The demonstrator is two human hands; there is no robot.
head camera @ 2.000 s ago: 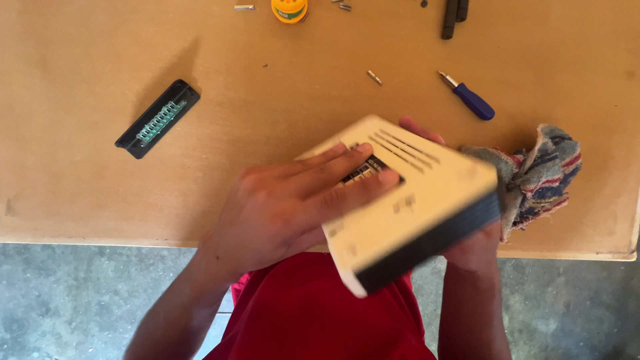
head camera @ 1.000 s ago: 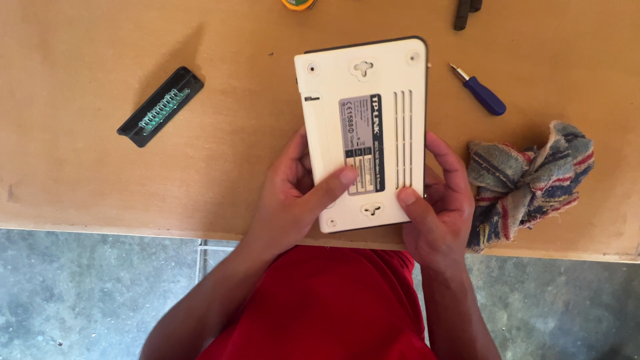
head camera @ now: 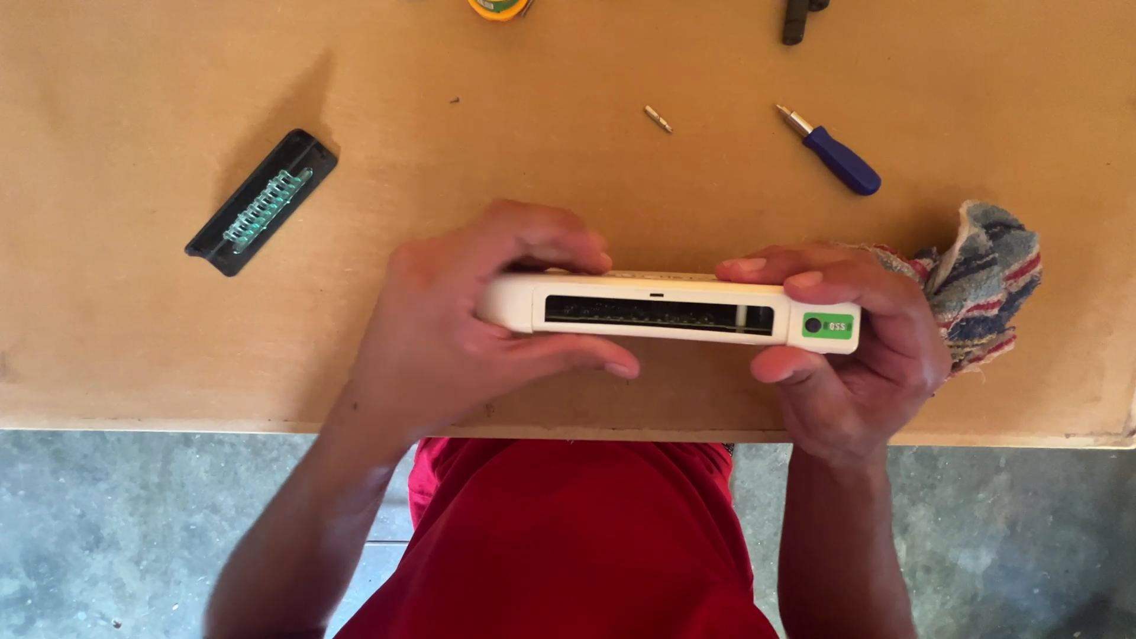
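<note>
A white TP-Link router (head camera: 657,342) is held on edge between my two hands, its narrow face with a long open slot toward me. Through the slot, part of a dark circuit board shows. My left hand (head camera: 479,311) grips the router's left end, thumb below and fingers above. At the other end, beside a green button panel (head camera: 830,326), my right hand (head camera: 852,346) pinches the casing. To the left on the table lies a black plastic front panel (head camera: 297,160) with a clear greenish light-guide strip (head camera: 266,210) on it.
A blue-handled screwdriver (head camera: 841,160) and a small screwdriver bit (head camera: 658,118) lie beyond the router. A striped cloth (head camera: 985,284) is bunched behind my right hand. Along the far side are a yellow round object (head camera: 500,7) and a black object (head camera: 795,19). The table's near edge (head camera: 177,431) runs below my hands.
The router has turned from its labelled underside facing up to its slotted narrow face showing. My left hand has moved from the router's lower part to its left end.
</note>
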